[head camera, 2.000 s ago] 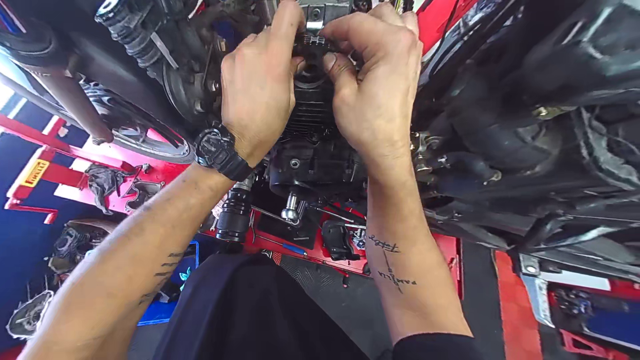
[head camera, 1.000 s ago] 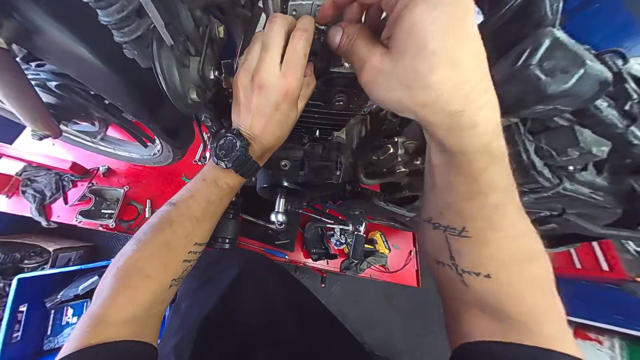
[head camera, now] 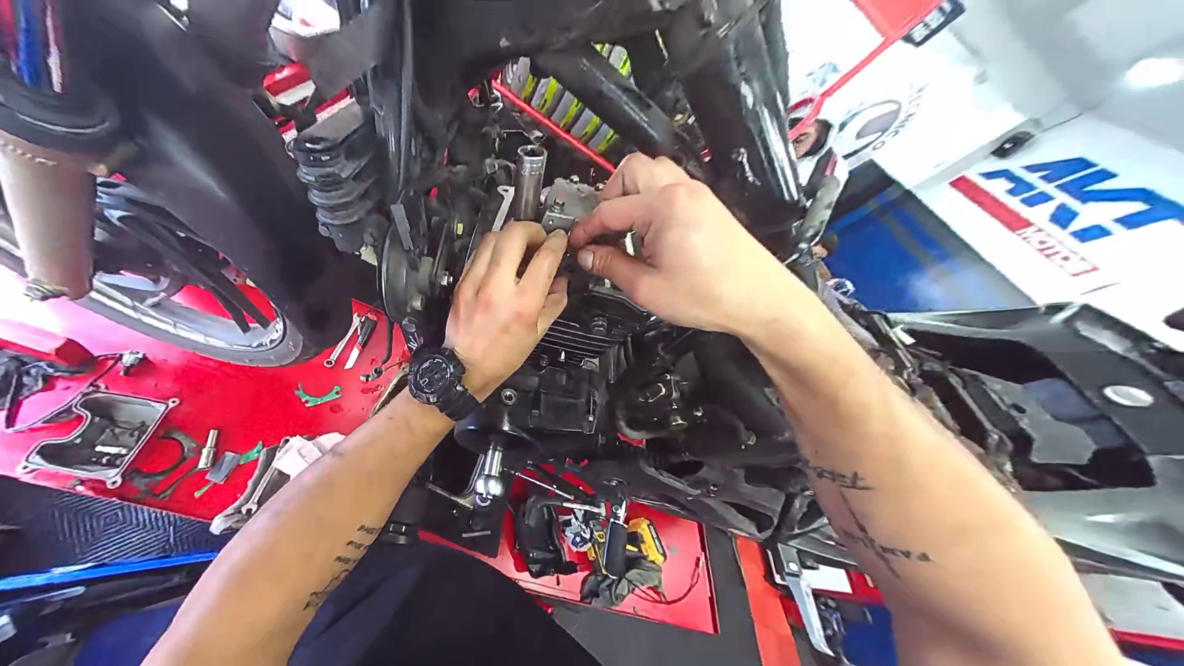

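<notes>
A motorcycle engine with a finned cylinder (head camera: 587, 328) is under both my hands. My left hand (head camera: 509, 301) lies at the top of the engine with bent fingers, its fingertips against a small part there. From the right, my right hand (head camera: 671, 245) reaches to the same spot, thumb and forefinger close together; what lies between them is too small to tell. A metal tube-like socket (head camera: 529, 180) stands upright just behind my left hand, and a wrench (head camera: 503, 208) leans beside it. Lower down, a chrome socket end (head camera: 488, 476) sticks out below the engine case.
A front wheel (head camera: 185, 319) fills the left. The red lift table (head camera: 324, 370) holds a metal cover (head camera: 97, 435), wrenches (head camera: 347, 340) and gasket pieces. A yellow-black power tool (head camera: 645, 541) lies below on the red surface. Black frame tubes (head camera: 740, 102) pass overhead; a person is partly visible behind.
The view has tilted up and now takes in the wall and the area behind the engine. Both hands stay at the top of the engine, fingertips close together.
</notes>
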